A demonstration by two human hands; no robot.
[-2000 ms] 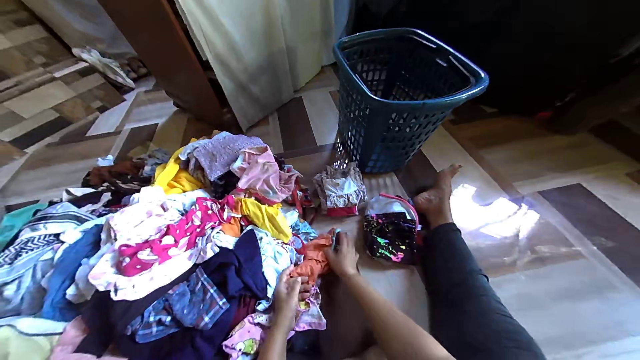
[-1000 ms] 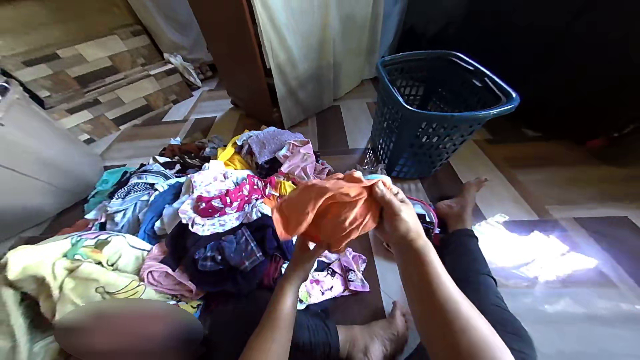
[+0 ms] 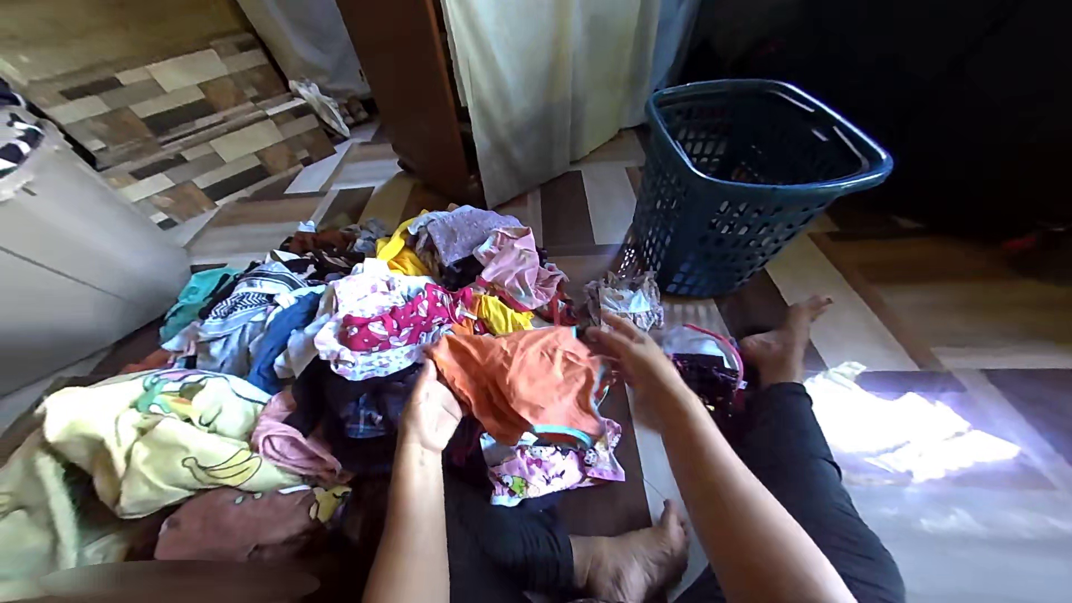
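Observation:
An orange garment with teal trim (image 3: 528,377) is spread between my two hands, above a pink printed cloth (image 3: 544,469). My left hand (image 3: 431,406) holds its left edge, thumb on top. At its upper right edge is my right hand (image 3: 632,347), fingers partly extended; whether they grip the cloth is not clear. Beyond and to the left lies a large heap of mixed clothes, with a red patterned piece (image 3: 398,322), a pink piece (image 3: 515,264) and a yellow piece (image 3: 501,314) near the hands.
A dark blue plastic laundry basket (image 3: 737,201) stands at the back right, a small folded patterned cloth (image 3: 628,301) before it. A black item with pink edging (image 3: 703,377) lies by my foot. A yellow blanket (image 3: 159,427) is at left, near a grey container (image 3: 75,243). A curtain (image 3: 544,92) hangs behind.
The orange garment was low by the heap, then raised and bunched in my hands; now it is lower and spread flatter. My right hand has opened somewhat. The view has turned left.

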